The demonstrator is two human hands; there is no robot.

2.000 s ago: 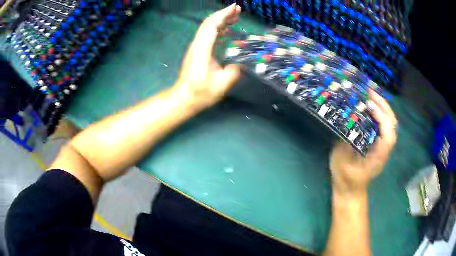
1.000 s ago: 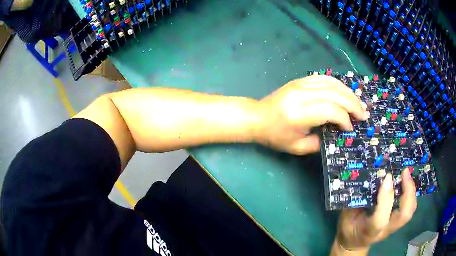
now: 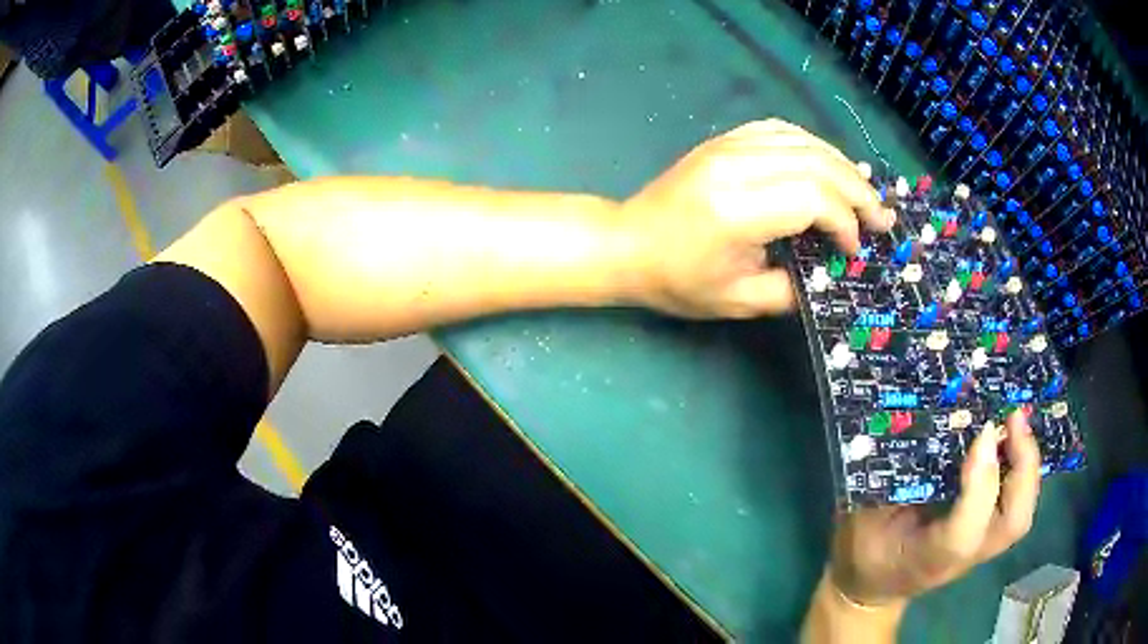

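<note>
A black PCB panel, component side up, lies in front of me at the right, with rows of white, red, green and blue parts. My left hand grips its upper left edge, fingertips over the parts, thumb at the side edge. My right hand holds the lower edge, with two fingers on top among the parts and the palm below. The panel is over the green mat; whether it touches the mat is hard to tell.
A large rack of upright panels stands at the upper right, close to the panel. Another rack is at the upper left. A small pale box and a blue bin are at the lower right. The green mat has small specks.
The panel was tilted and blurred between both hands, then turned to show its component face at the right. Since one second ago, panel and hands have shifted slightly up and left in view.
</note>
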